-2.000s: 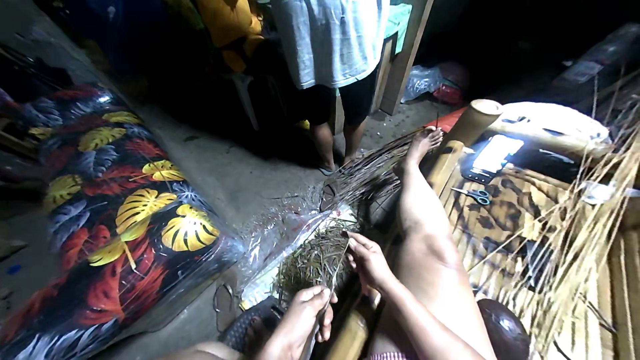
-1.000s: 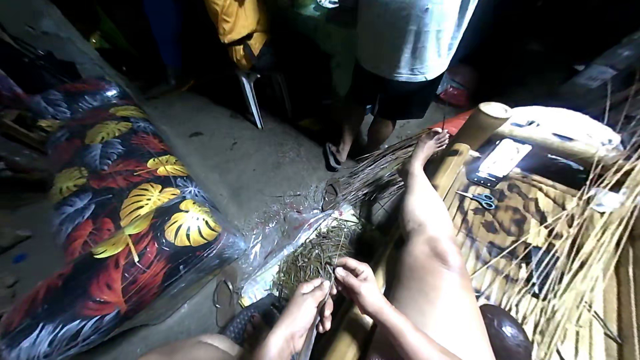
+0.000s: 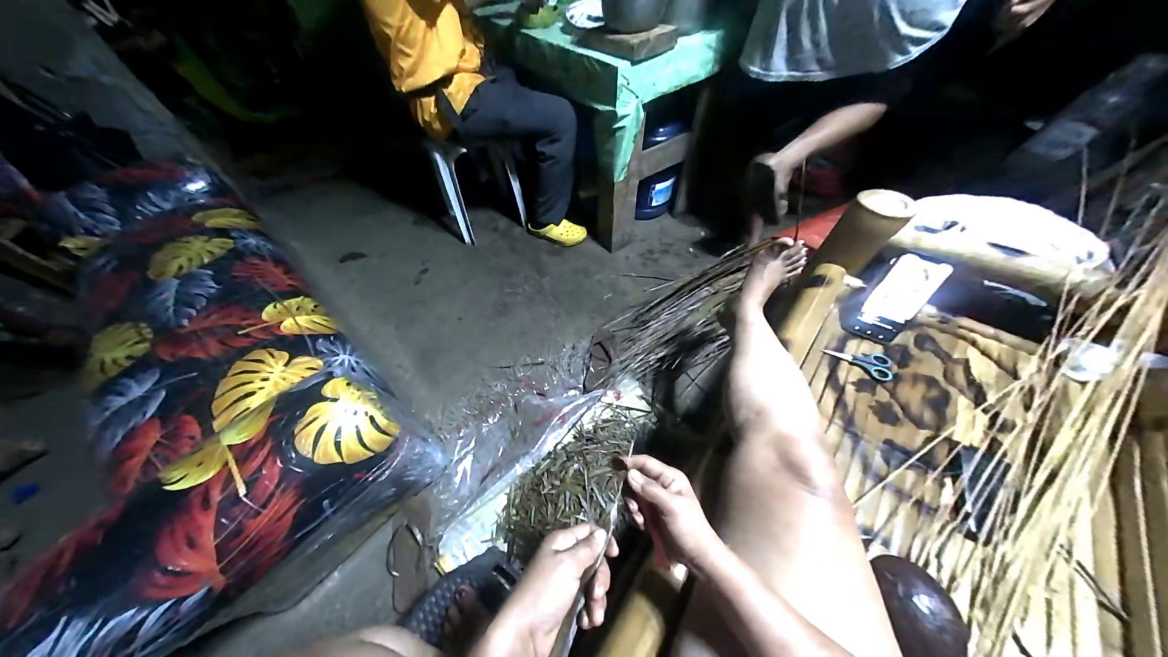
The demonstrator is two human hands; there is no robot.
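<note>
My left hand [image 3: 570,575] pinches a thin pale plant strip [image 3: 610,525] near the bottom middle. Just up and right of it, my right hand [image 3: 666,502] has its fingertips closed around the upper part of the same strip, with something reddish below the palm. Behind both hands lies a pile of short dry cuttings [image 3: 570,474] on a plastic sheet [image 3: 493,484]. Long dark stalks [image 3: 675,315] lie near my outstretched foot. Scissors [image 3: 862,364] with blue-green handles rest on the bamboo bench [image 3: 912,465] at right.
A phone [image 3: 899,297], a dark round object [image 3: 920,607] and long pale strips [image 3: 1049,438] are on the bench. A leaf-patterned, plastic-covered surface [image 3: 246,411] stands at left. A seated person in yellow [image 3: 429,55] is beside a green-covered table [image 3: 593,78]; another person stands near my foot.
The person in the pale shirt has moved to the right, and one foot is now lifted. The view has shifted slightly, showing more of the seated person and table. My hands remain close together.
</note>
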